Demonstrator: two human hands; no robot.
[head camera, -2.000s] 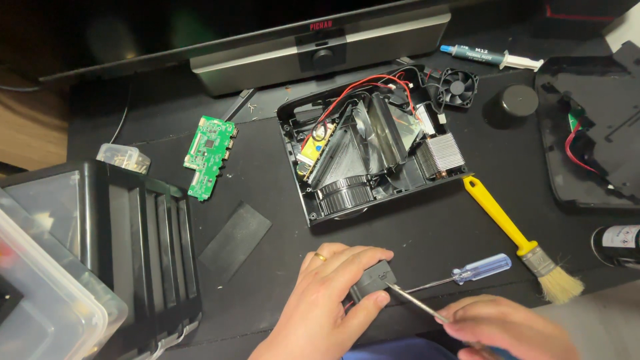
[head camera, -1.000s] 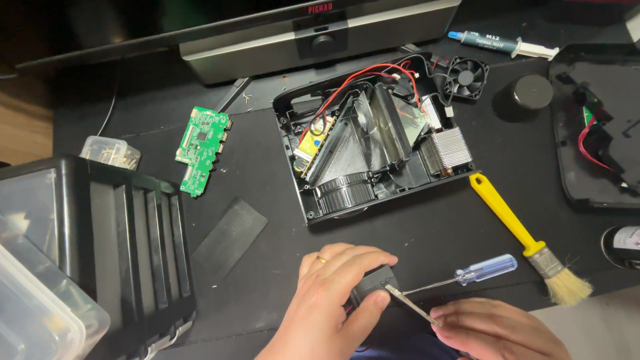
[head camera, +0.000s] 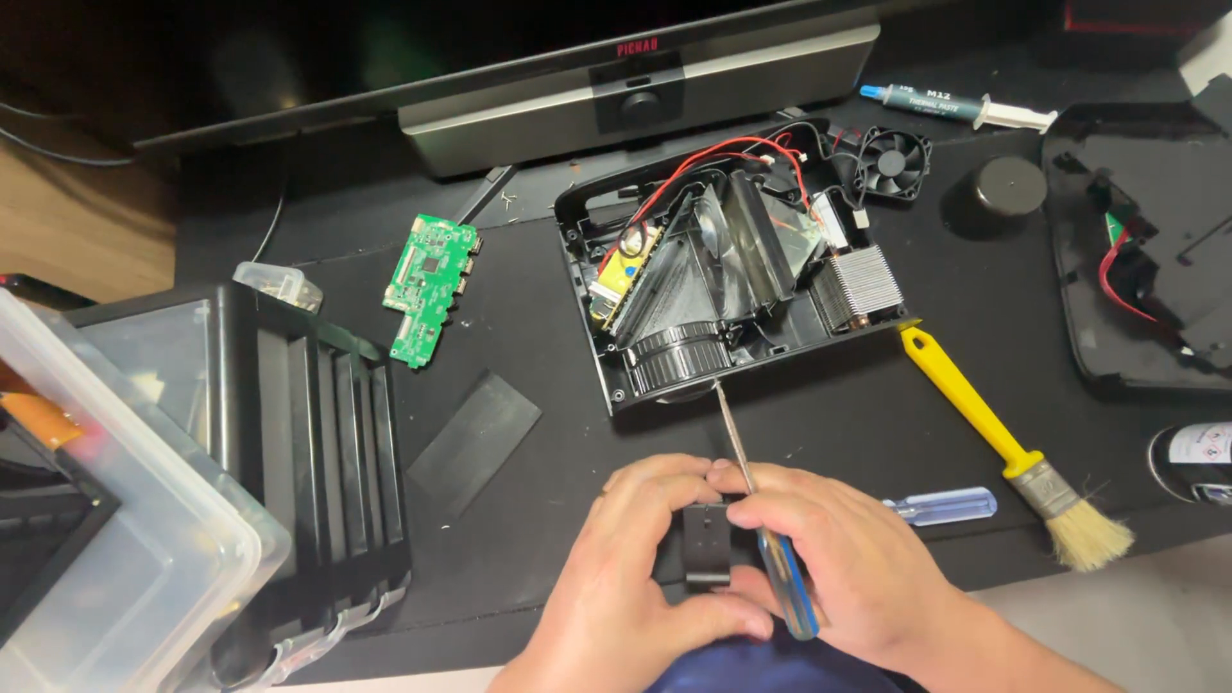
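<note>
Between my hands is a small black plastic part (head camera: 708, 544), with small holes in its upper face. My left hand (head camera: 640, 568) curls around its left side. My right hand (head camera: 847, 568) touches its right side and also holds a screwdriver (head camera: 791, 582) with a blue and clear handle, its shaft pointing up and away. Beyond the hands lies an opened projector housing (head camera: 608, 371) with a ringed black lens (head camera: 679, 354), red wires and a metal heatsink (head camera: 866, 284). A second clear-blue screwdriver (head camera: 948, 506) rests right of my right hand.
A green circuit board (head camera: 431, 289) and a dark flat strip (head camera: 476, 443) lie at left, near a black organizer case (head camera: 318, 433). To the right are a yellow-handled brush (head camera: 972, 399), a small fan (head camera: 893, 164), a thermal paste syringe (head camera: 948, 104), a round black cap (head camera: 1011, 186) and a black cover (head camera: 1088, 337).
The screwdriver in my right hand has swung from pointing at the black part to pointing up toward the housing. My right hand has moved in against the part, which is now turned differently.
</note>
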